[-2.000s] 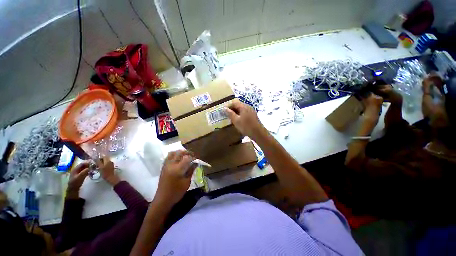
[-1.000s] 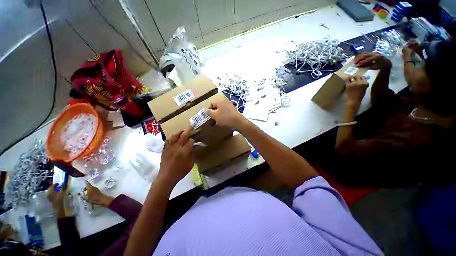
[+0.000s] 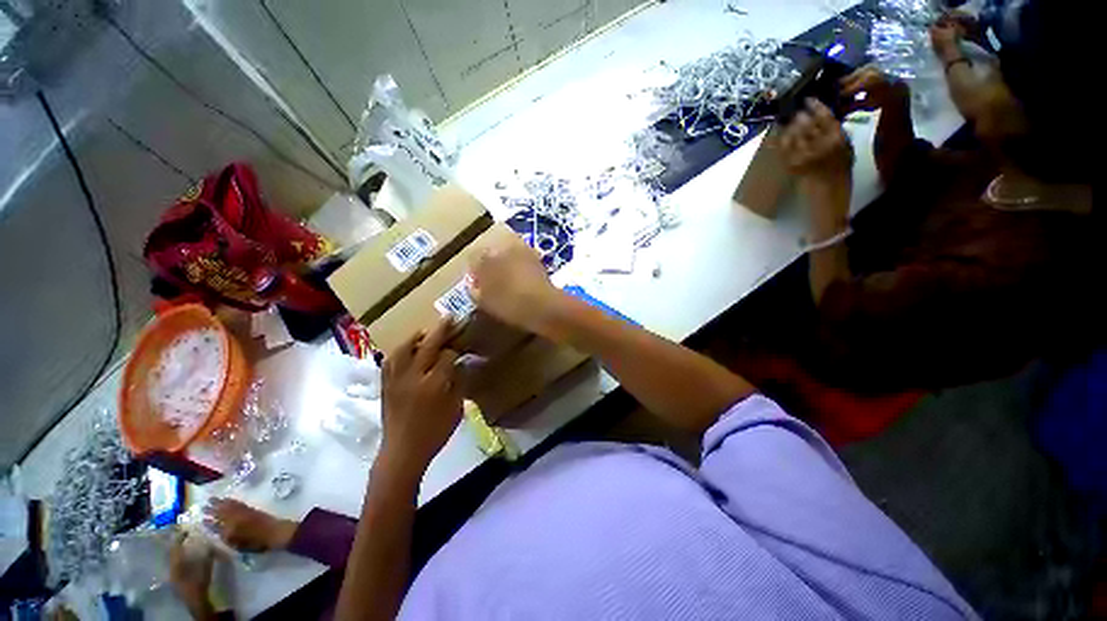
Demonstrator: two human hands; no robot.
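Two closed brown inner boxes lie side by side on top of another brown box (image 3: 526,381). The farther box (image 3: 452,217) has a barcode label (image 3: 410,250) on its face. The nearer box (image 3: 401,320) has a barcode label (image 3: 457,298) near its middle. My right hand (image 3: 512,286) is blurred, its fingers at the right edge of this label; whether it grips anything is hidden. My left hand (image 3: 423,386) has fingertips on the box below the label. A small whitish piece, apparently backing paper (image 3: 471,360), shows at its thumb.
Left: an orange basin (image 3: 182,382) with whitish pieces, a red patterned cloth (image 3: 219,237) and a person's hands over small clear items. Behind the boxes are a plastic bag (image 3: 395,140) and heaps of white cables (image 3: 728,87). Right: seated people, one at a brown box (image 3: 765,177).
The view has shifted and turned, so the boxes appear farther left. My right hand has set the label down on the nearer box. My left hand has moved up onto that box.
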